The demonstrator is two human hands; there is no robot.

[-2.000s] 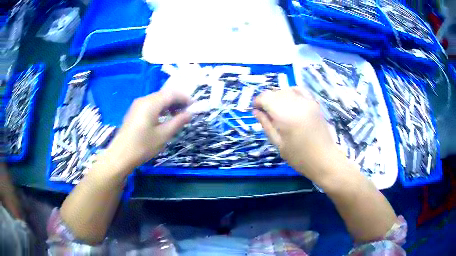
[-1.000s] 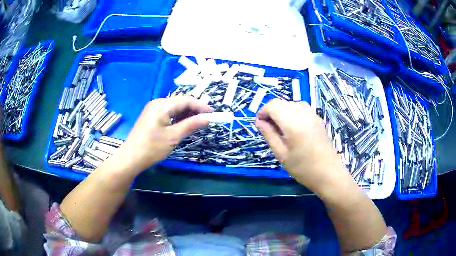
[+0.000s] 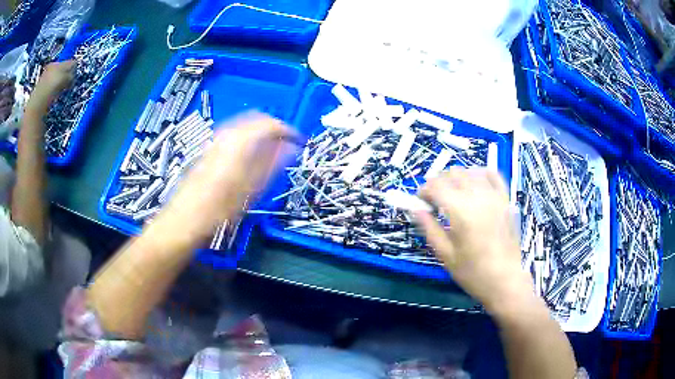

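My right hand (image 3: 474,226) is over the right part of the centre blue tray (image 3: 348,252). Its fingers are closed on a white plastic sleeve (image 3: 403,201) that points left. My left hand (image 3: 248,159) is blurred, between the left and centre trays, above the left tray's right side. Its fingertips are too blurred to tell if they hold anything. Thin rods (image 3: 333,189) lie heaped in the centre tray, with loose white sleeves (image 3: 403,146) along its far side. Short metal tubes (image 3: 166,148) lie in the left blue tray (image 3: 255,65).
A white tray (image 3: 601,222) of assemblies and a narrow blue tray (image 3: 629,337) stand at the right. Stacked filled trays (image 3: 544,81) are behind. A white sheet (image 3: 414,44) lies behind the centre tray. Another person's hand (image 3: 53,83) is at a far-left tray (image 3: 126,37).
The view has shifted, so the trays sit further right. My left hand has moved away from the white sleeve towards the left tray. The sleeve stays in my right hand. Another person's arm has appeared.
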